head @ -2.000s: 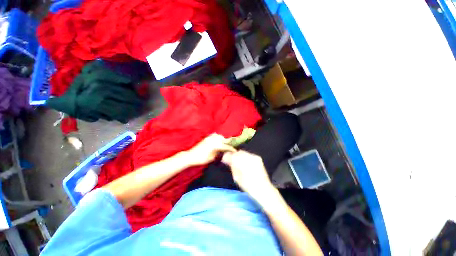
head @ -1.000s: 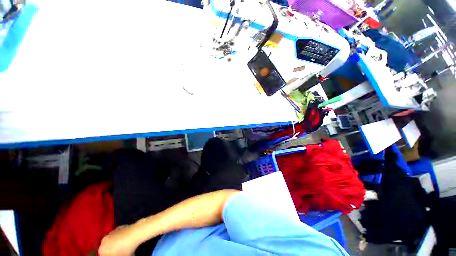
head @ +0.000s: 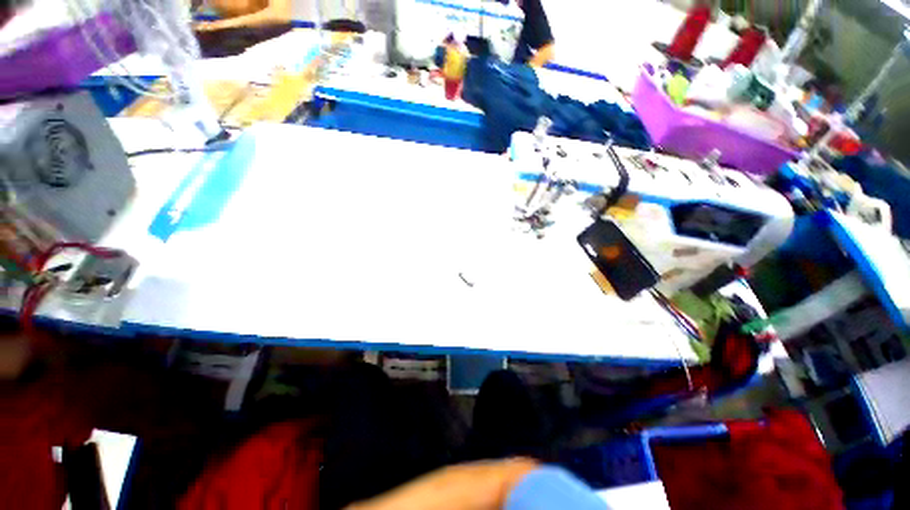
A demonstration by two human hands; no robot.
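Neither of my hands shows. Only a blurred forearm and a blue sleeve are at the bottom edge, with the hand cut off below. Red cloth (head: 264, 468) lies low beside my dark-clad legs, blurred. A long white table (head: 359, 239) with a blue front edge crosses in front of me. A white sewing machine (head: 654, 214) with blue trim and a dark panel stands on its right part. A black phone (head: 619, 259) leans against the machine.
A blue crate (head: 688, 433) with red cloth (head: 748, 468) is low right. Green scraps (head: 703, 309) hang at the table's right end. A grey machine end (head: 68, 164) is at left. A purple basket (head: 698, 129) stands behind. Another person's arm (head: 244, 15) is at top left.
The view has swung right and up from the lap to the table and machine. Both hands, seen together at the red cloth two seconds ago, have left the picture.
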